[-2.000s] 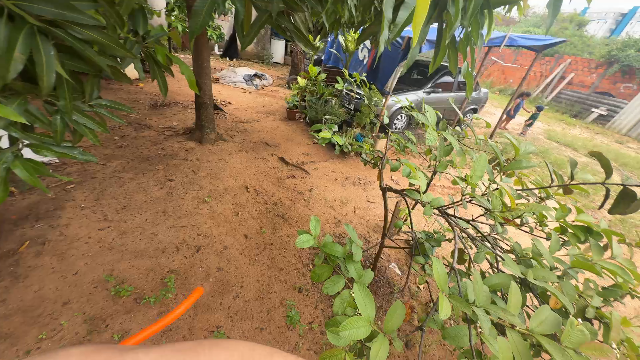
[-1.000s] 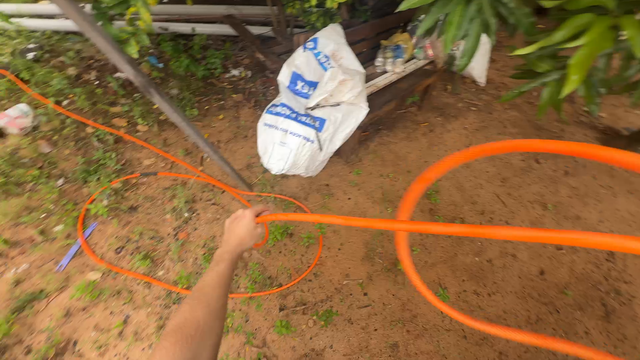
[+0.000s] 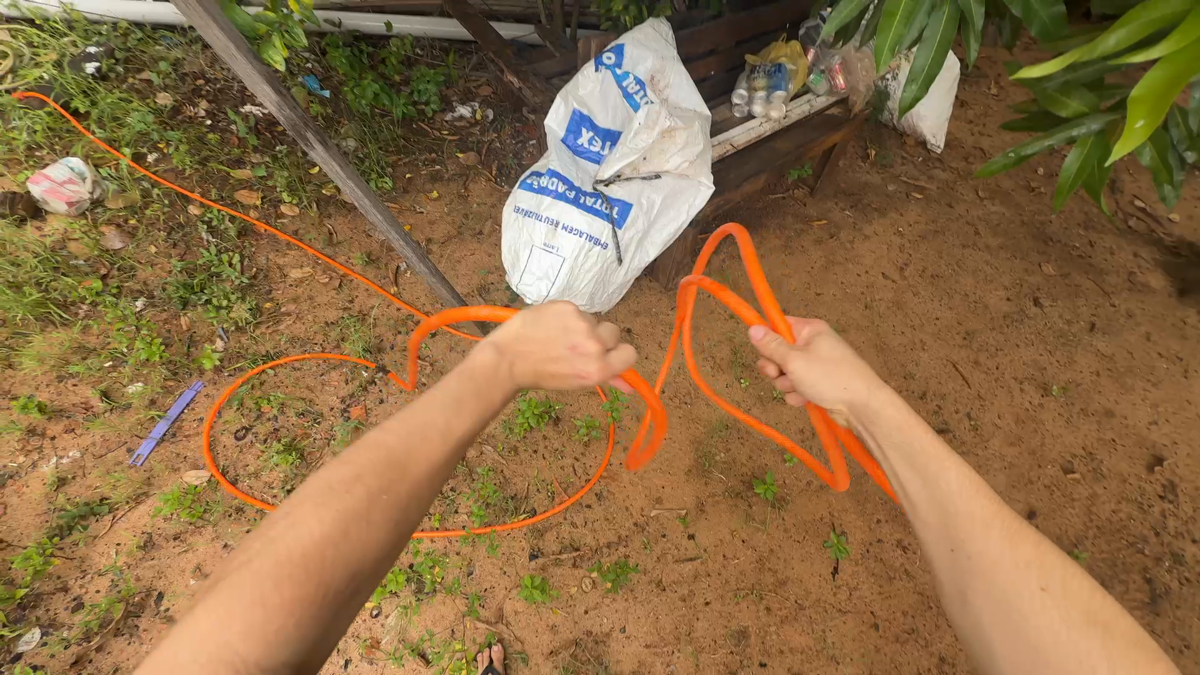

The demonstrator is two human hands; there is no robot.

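Note:
An orange hose (image 3: 525, 527) lies in a wide loop on the sandy ground, and one length runs off to the upper left. My left hand (image 3: 562, 349) is closed around a raised part of this hose, in front of the loop. To its right, my right hand (image 3: 808, 364) grips more of the hose, with bends of it hanging between the two hands. The hose passes on below my right wrist, where the forearm partly hides it.
A white woven sack (image 3: 609, 169) leans against a wooden bench (image 3: 787, 150) with cans on it. A slanted wooden pole (image 3: 328, 159) meets the ground behind the loop. A purple plastic strip (image 3: 167, 424) lies at left. Leafy branches (image 3: 1116, 84) hang at upper right.
One second ago only one hand showed, holding the hose stretched to the right; now both hands hold it and it hangs in bends. The view has turned from the yard since two seconds ago.

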